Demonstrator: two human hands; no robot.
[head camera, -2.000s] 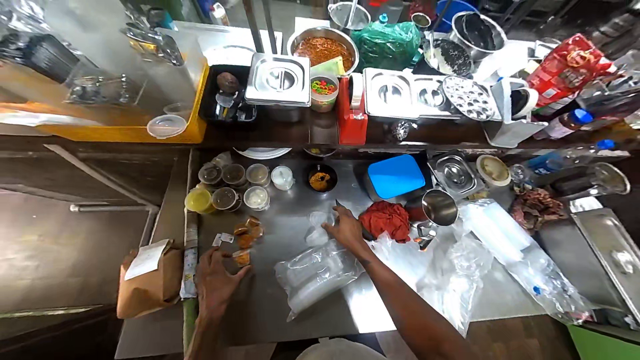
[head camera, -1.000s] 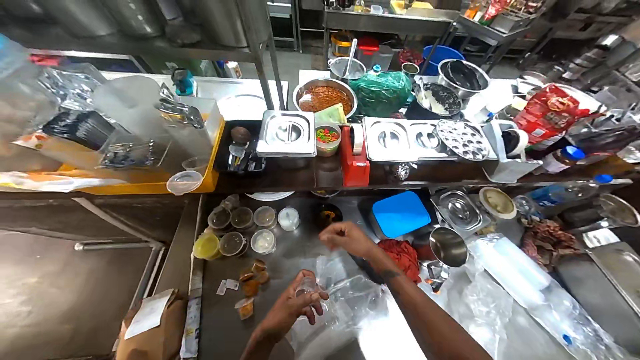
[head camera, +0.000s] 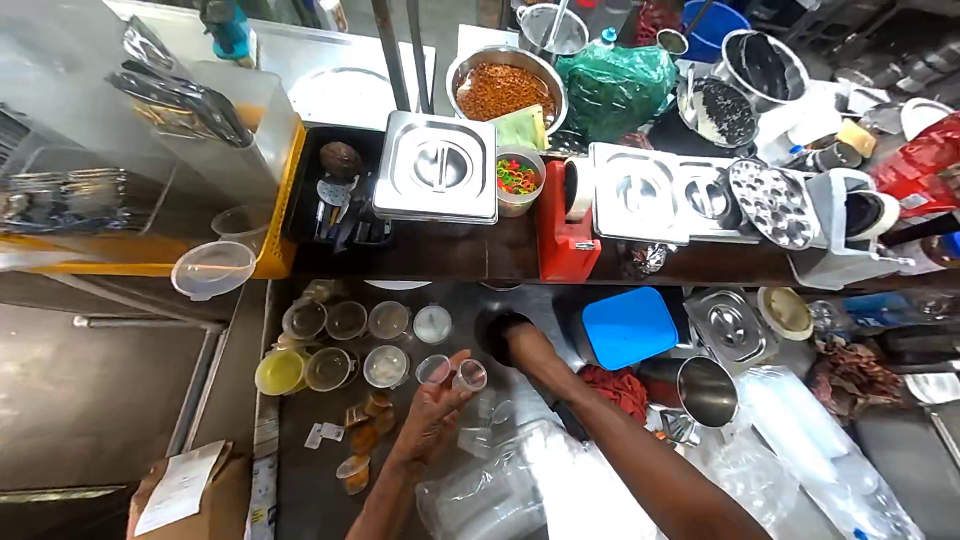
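Observation:
My left hand (head camera: 435, 412) holds a small clear plastic cup (head camera: 471, 374), with a round clear lid or second cup (head camera: 433, 370) beside it at the fingers. My right hand (head camera: 525, 341) reaches down into a black bowl (head camera: 495, 337); its fingers are hidden there, so I cannot tell what they touch. Left of my left hand lie small cups with orange-brown contents (head camera: 353, 472). Behind them stand several clear tubs, among them one with yellow-green contents (head camera: 280, 371). A clear plastic bag of cups (head camera: 487, 495) lies between my forearms.
The dark shelf edge (head camera: 465, 251) runs across behind the hands, bearing a red tape dispenser (head camera: 564, 240) and steel lidded containers (head camera: 435, 169). Right of my right hand are a blue-lidded box (head camera: 630, 328), a red cloth (head camera: 616, 391) and a steel jug (head camera: 705, 391). A paper bag (head camera: 202, 495) stands lower left.
My left hand has moved from beside the orange-brown cups to near the tubs, now with a small cup in it. My right hand has left the plastic bag and gone into the black bowl.

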